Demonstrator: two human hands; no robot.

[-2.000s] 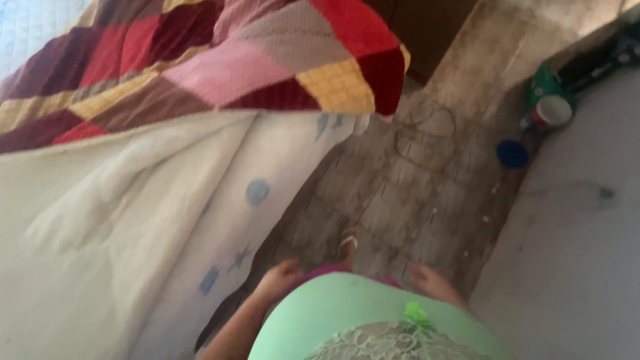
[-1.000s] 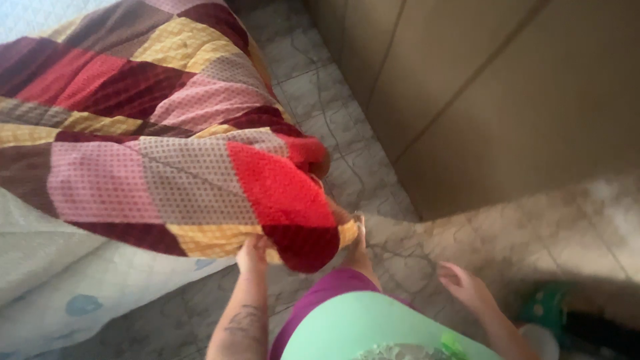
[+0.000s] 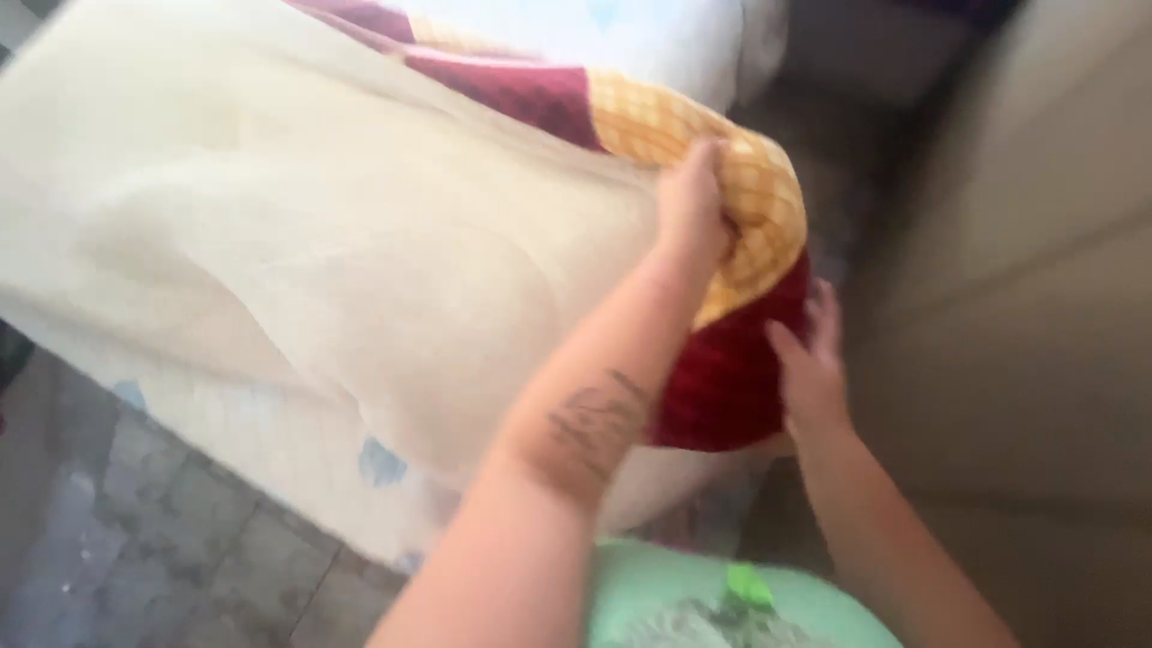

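Note:
A patchwork blanket in dark red and yellow is bunched along the far edge and right corner of the bed. My left hand grips its yellow patch, fingers partly hidden in the folds. At the blanket's right side, my right hand lies against the dark red part with its fingers apart. A cream cover spreads over the bed to the left of both hands, its surface creased. Under it shows a white sheet or mattress with blue shapes.
A brown panelled surface, perhaps a wardrobe, stands close on the right. Tiled floor shows at the lower left. A dark gap runs between the bed and the panels.
The view has swung strongly. The blanket, spread over the bed a second ago, is now folded back with cream cover showing. My right hand, away from the blanket before, now touches it.

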